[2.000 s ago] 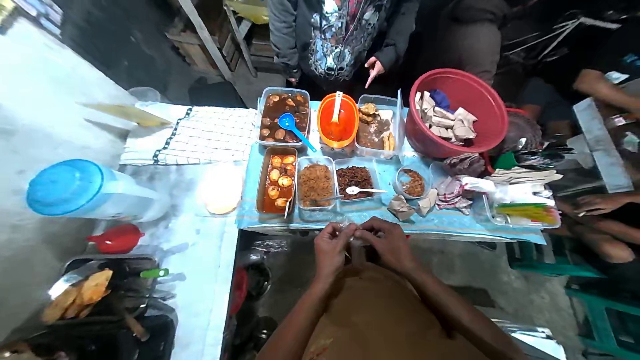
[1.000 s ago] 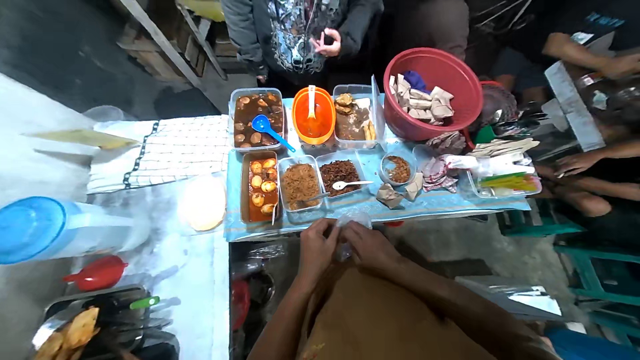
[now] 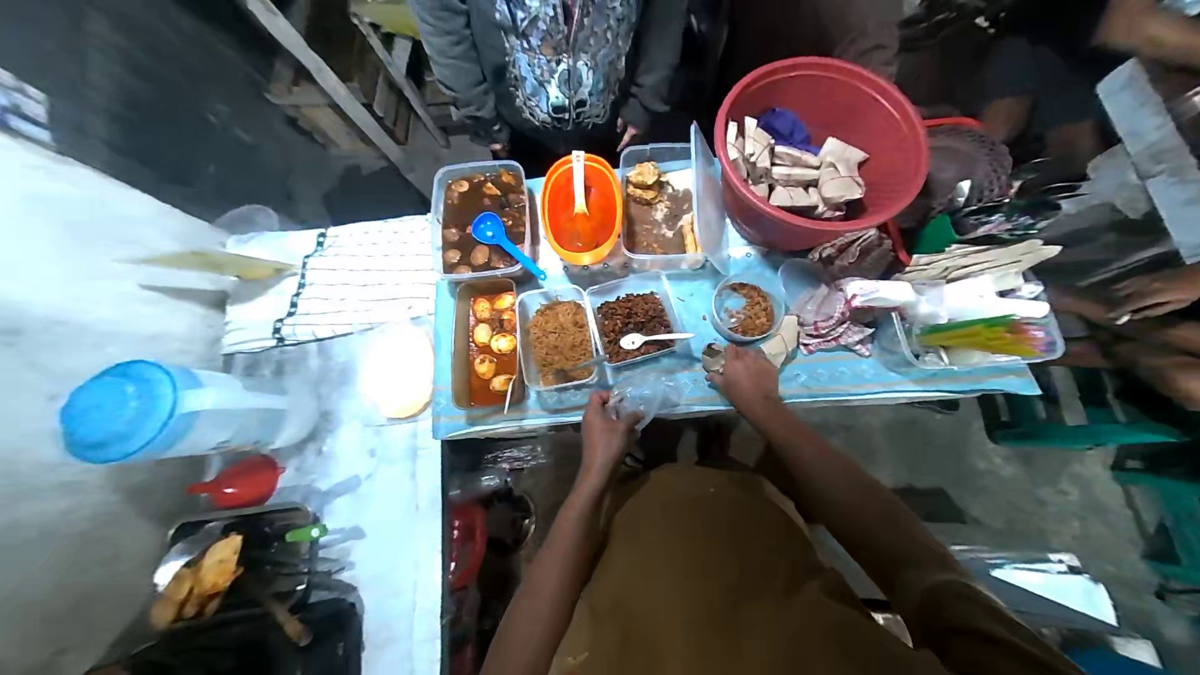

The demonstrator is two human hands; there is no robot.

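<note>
My left hand [image 3: 607,433] holds a clear plastic bag [image 3: 647,398] at the table's near edge, in front of the tubs of shredded brown food [image 3: 560,339] and dark fried bits [image 3: 634,323]. A white spoon [image 3: 656,338] lies on the dark bits. My right hand [image 3: 745,377] is on a small brown-paper packet [image 3: 713,358], its fingertips partly hidden; another paper packet [image 3: 780,341] lies just right of it. Behind that hand stands a round tub of brown topping [image 3: 750,310]. A tub of eggs in red sauce [image 3: 493,337] is at the left.
Behind are a stew tub with a blue ladle [image 3: 489,229], an orange bowl [image 3: 562,230], another food tub [image 3: 656,225] and a red basin [image 3: 900,150] of wrapped packets. A person [image 3: 572,66] stands across the table. A blue-lidded jug [image 3: 187,412] and red funnel-like item [image 3: 242,482] are left.
My hands, together at the bag before, are now apart. My right hand has moved right and forward to the paper packet; the bag stays with my left hand.
</note>
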